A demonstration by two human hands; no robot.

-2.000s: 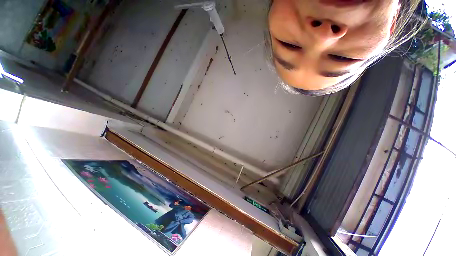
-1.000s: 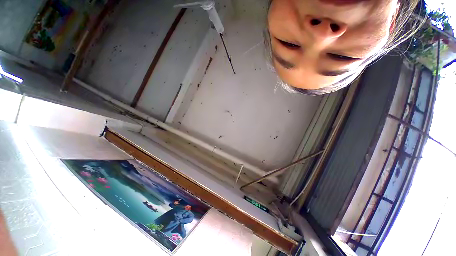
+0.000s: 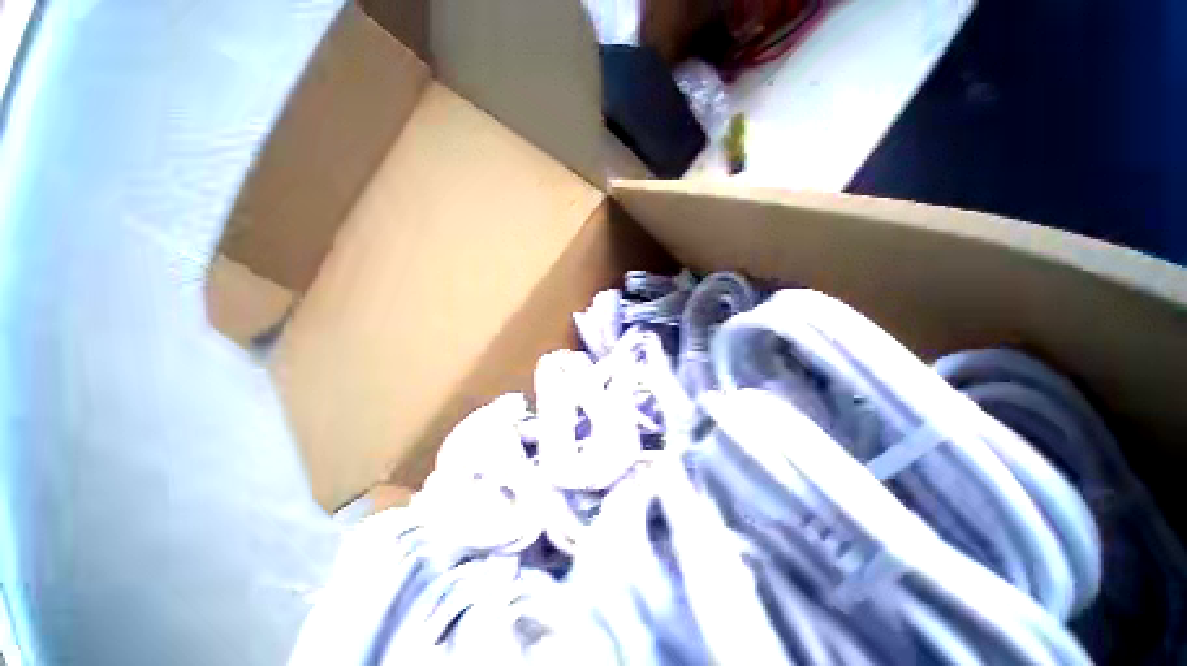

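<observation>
An open brown cardboard carton (image 3: 449,221) fills the middle of the view, tilted, with its flaps spread. It holds many white to grey-lilac coiled cables (image 3: 898,449) in a heap, close to the camera. A narrow pale band (image 3: 905,452) goes around the middle of one coil at the right. The cables at the lower left are overexposed and blurred. Neither of my hands is in the picture.
A pale wall or surface (image 3: 143,299) lies at the left. Behind the carton are a black object (image 3: 651,111), crumpled clear plastic (image 3: 704,94), a small yellow-green item (image 3: 736,142) and a dark red bundle (image 3: 771,29) on white. A dark area is at upper right.
The view has swung from the ceiling, a wall picture and a person's upside-down face to a close look into the carton of coiled cables.
</observation>
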